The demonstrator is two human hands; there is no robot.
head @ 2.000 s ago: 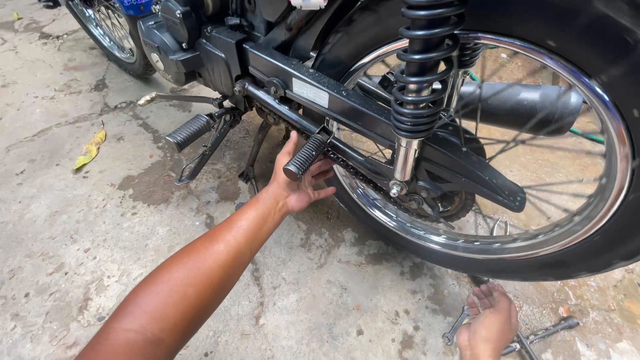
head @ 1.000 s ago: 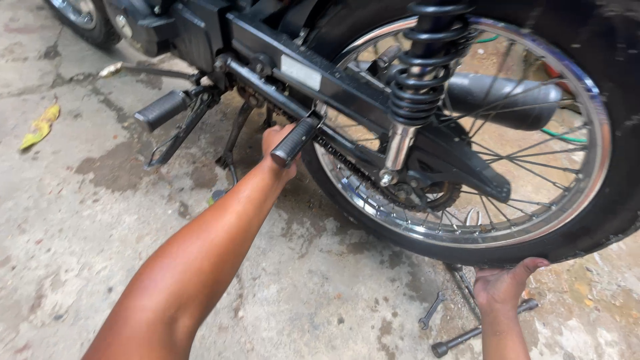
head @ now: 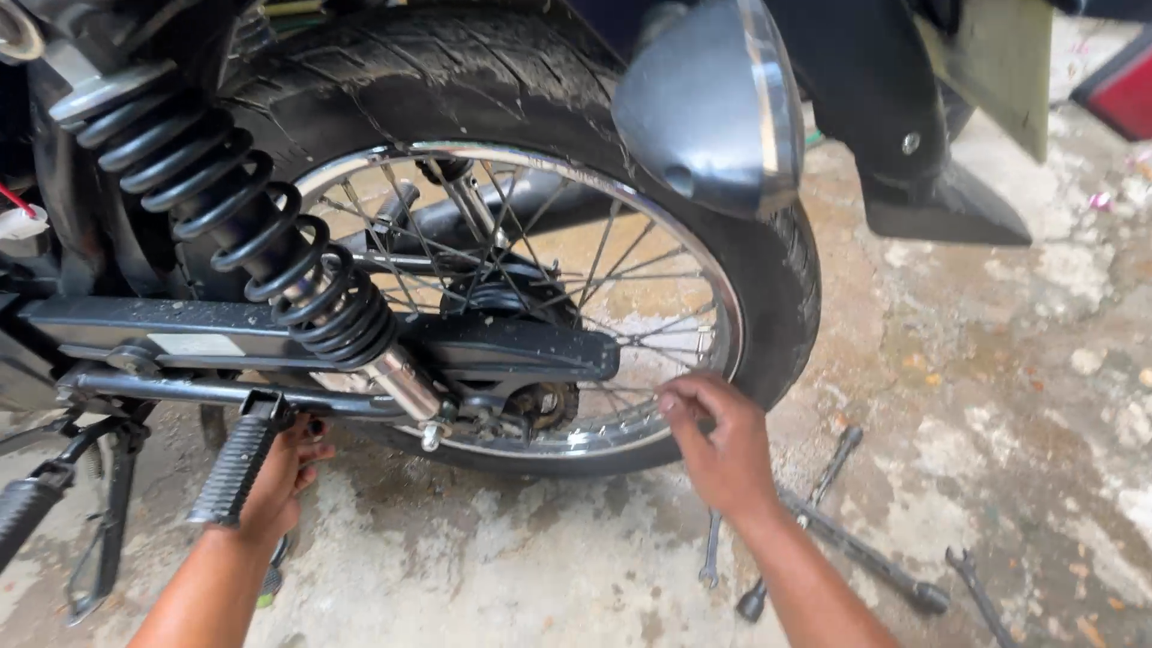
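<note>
My left hand [head: 279, 481] is under the motorcycle's swingarm, partly hidden behind the ribbed rubber footpeg [head: 236, 463]; its fingers are near the lower chain run, and whether it holds anything cannot be made out. My right hand [head: 720, 432] is at the lower right of the spoked rear wheel's chrome rim [head: 733, 315], thumb and forefinger curled toward each other, with no object visible in it. Between the hands are the rear sprocket [head: 544, 405], the black chain cover [head: 513, 346] and the lower end of the coil-spring shock absorber [head: 405, 387].
A cross-shaped lug wrench [head: 864, 549] lies on the stained concrete floor right of my right forearm. One spanner [head: 711, 549] is left of that forearm, another [head: 976, 594] farther right. The side stand [head: 112, 522] is at lower left. A turn signal [head: 702, 108] overhangs the tyre.
My right hand has left the bottom of the tyre and is now higher, beside the rim. My left hand stays by the footpeg. The view has shifted toward the rear of the motorcycle.
</note>
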